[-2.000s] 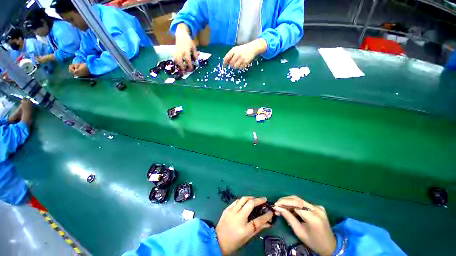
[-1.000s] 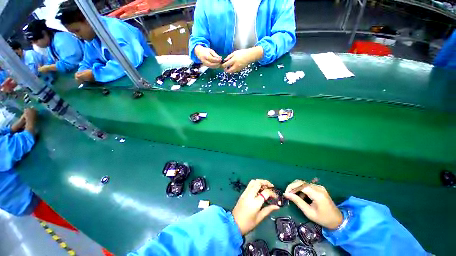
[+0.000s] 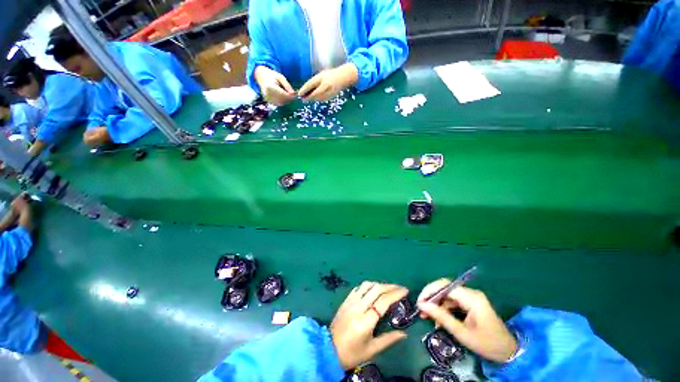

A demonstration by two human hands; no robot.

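Note:
My left hand (image 3: 365,321) has its fingers on a black device housing (image 3: 403,313) above the green bench. My right hand (image 3: 470,317) holds metal tweezers (image 3: 452,285), their tip pointing down at the housing's right side. Several more black housings (image 3: 444,348) lie below and between my hands, some cut off by the frame's bottom edge. A heap of tiny black parts (image 3: 332,280) lies up and left of my left hand. A small white square piece (image 3: 280,318) lies left of my left hand.
A group of black housings (image 3: 235,295) is at centre left. The bright green belt (image 3: 343,171) carries a housing (image 3: 420,212), a housing with a white piece (image 3: 289,180) and a pale-and-dark pair (image 3: 425,163). A person opposite handles small parts; more workers sit at left.
A black housing now lies on the belt in front of me, where none lay before. The tweezers now point at the housing, clearly visible. The view has shifted, and the person opposite has brought both hands together.

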